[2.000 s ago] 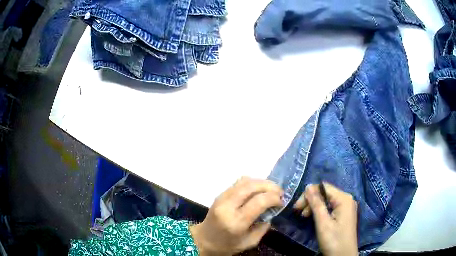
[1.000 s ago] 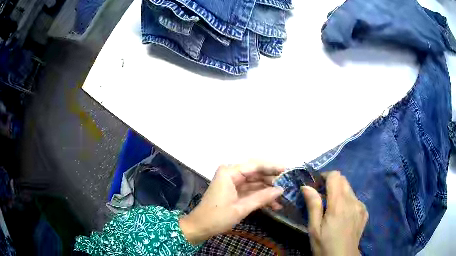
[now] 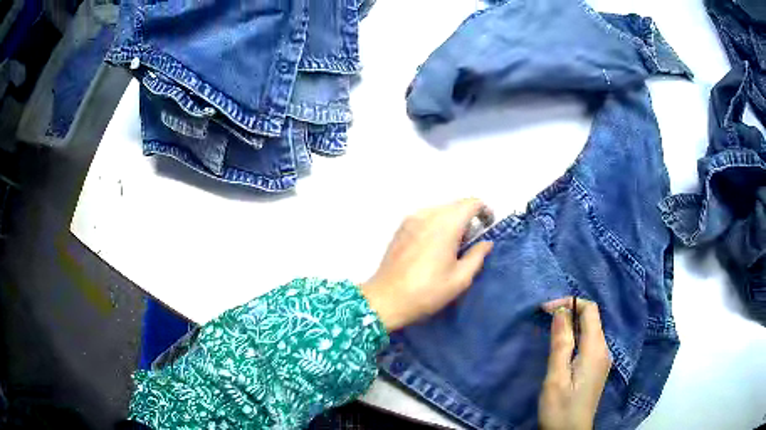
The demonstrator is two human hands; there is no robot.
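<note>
A mid-blue denim piece [image 3: 504, 311] with raised topstitched seams lies on the white table, its hem along the front edge and a crumpled part reaching to the back. My left hand [image 3: 432, 260] pinches its upper left edge between thumb and fingers. My right hand [image 3: 576, 361] is over the middle of the piece, fingers bent together around a small dark tool, of which only a thin dark tip [image 3: 575, 304] shows. The rest of the tool is hidden in the hand.
A layered stack of denim pieces [image 3: 218, 92] lies at the back left of the white table [image 3: 336, 227]. More crumpled denim [image 3: 731, 176] lies at the right. A blue bin [image 3: 160, 332] is below the table's left front edge, partly behind my green sleeve [image 3: 277, 353].
My left hand has moved from the front edge up to the piece's upper left edge. The front hem now lies flat along the table edge. My right hand has let go of the cloth edge.
</note>
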